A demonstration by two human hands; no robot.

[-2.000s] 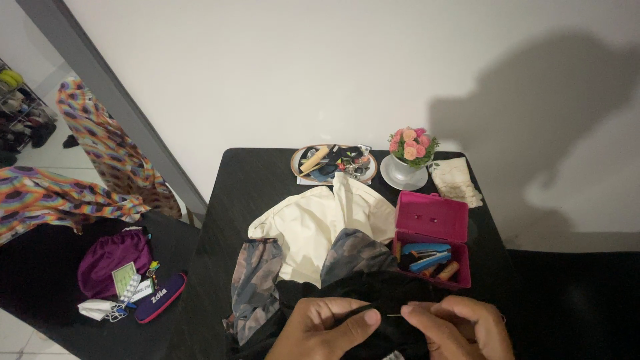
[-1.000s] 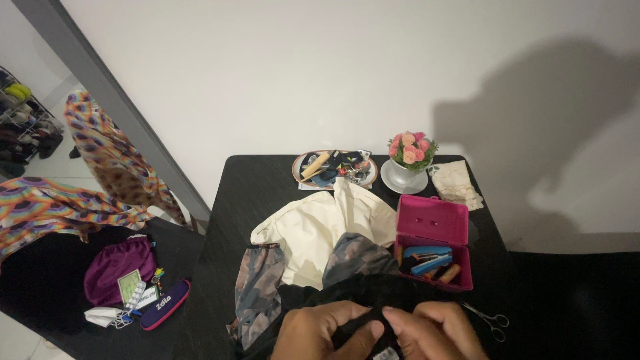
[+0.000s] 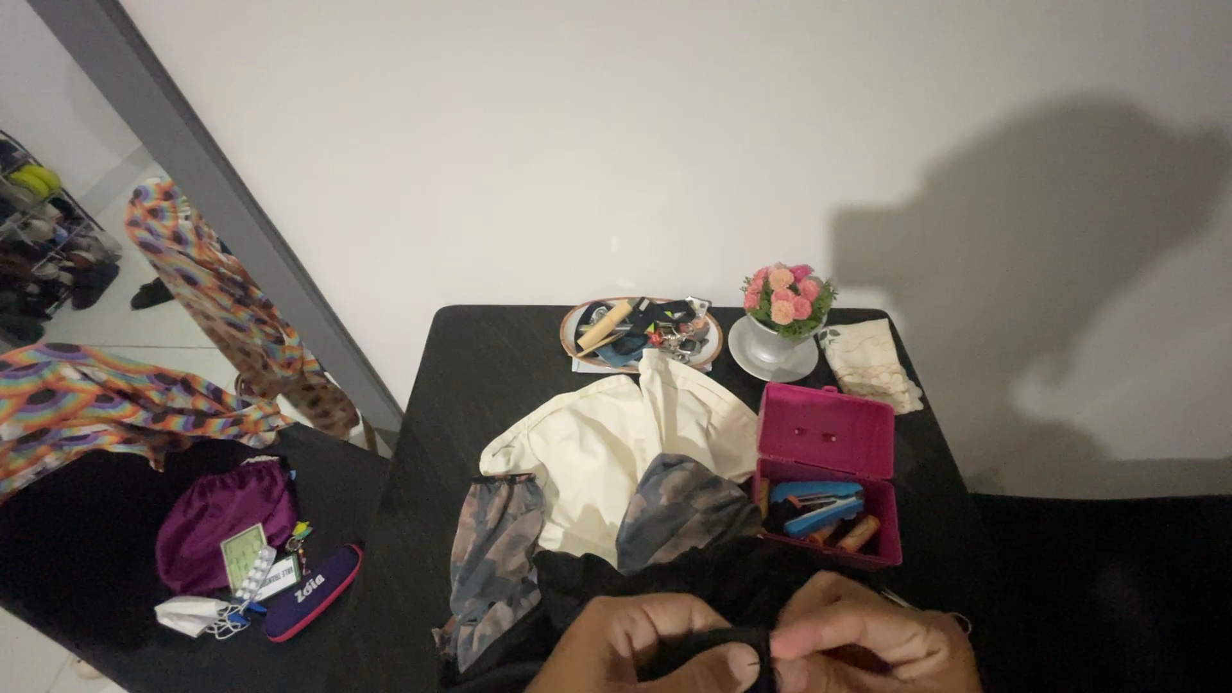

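At the bottom of the view, my left hand (image 3: 640, 650) pinches a fold of black fabric (image 3: 597, 587) between thumb and fingers. Close beside it on the right, the fingertips of my right hand (image 3: 871, 635) pinch the same cloth; whether they hold a needle cannot be seen. Beyond the hands lie camouflage-patterned fabric (image 3: 679, 515) and a cream garment (image 3: 587, 438). An open magenta plastic box (image 3: 828, 433) with blue and orange items inside stands just beyond my right hand. Scissors (image 3: 895, 599) are partly hidden behind that hand.
An oval dish (image 3: 568, 337) of small items, a flower pot (image 3: 782, 332) on a saucer and a folded cloth (image 3: 871, 364) stand at the back of the black table (image 3: 433, 404). At left, a purple pouch (image 3: 207, 529) and a zip case (image 3: 313, 592) lie on a dark surface.
Two seconds ago a needle showed between my hands; it is now out of sight. Both hands have come together on the black fabric.
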